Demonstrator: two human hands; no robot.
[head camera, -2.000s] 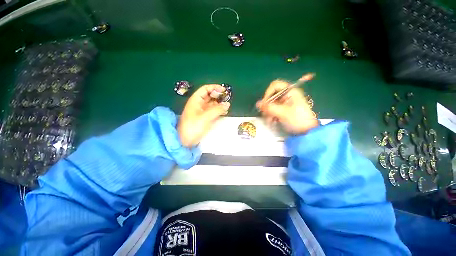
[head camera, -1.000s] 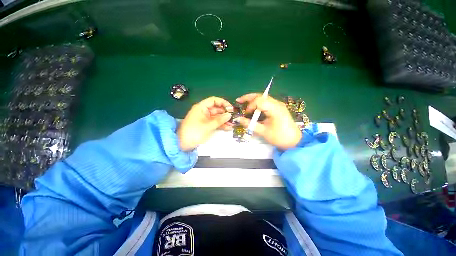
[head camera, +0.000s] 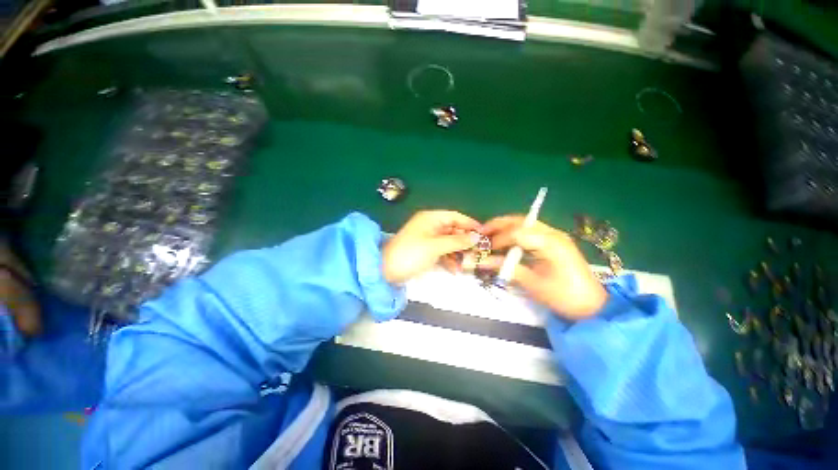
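My left hand (head camera: 430, 246) holds a small round module (head camera: 481, 243) in its fingertips, over the far part of the white work pad (head camera: 441, 339). My right hand (head camera: 549, 266) is against the module from the right and holds slim pale tweezers (head camera: 526, 234), which slant up and away. A small part, partly hidden by the fingers, lies on the pad just below the module. Gold-and-dark curved circuits (head camera: 597, 231) lie in a loose pile right of my right hand. Whether the fingertips press a part into the module cannot be told.
A clear blister tray (head camera: 161, 197) is at left, dark stacked trays (head camera: 798, 128) at far right. Single modules (head camera: 391, 189) lie on the green bench beyond the hands. More curved circuits (head camera: 795, 340) are scattered at right. Papers (head camera: 469, 11) are on the far rail. Another person's hand (head camera: 18, 294) shows at far left.
The right hand has come in from the right to meet the left at the module. The view has swung, so the bench shows lower and the far rail papers and another person's hand now appear.
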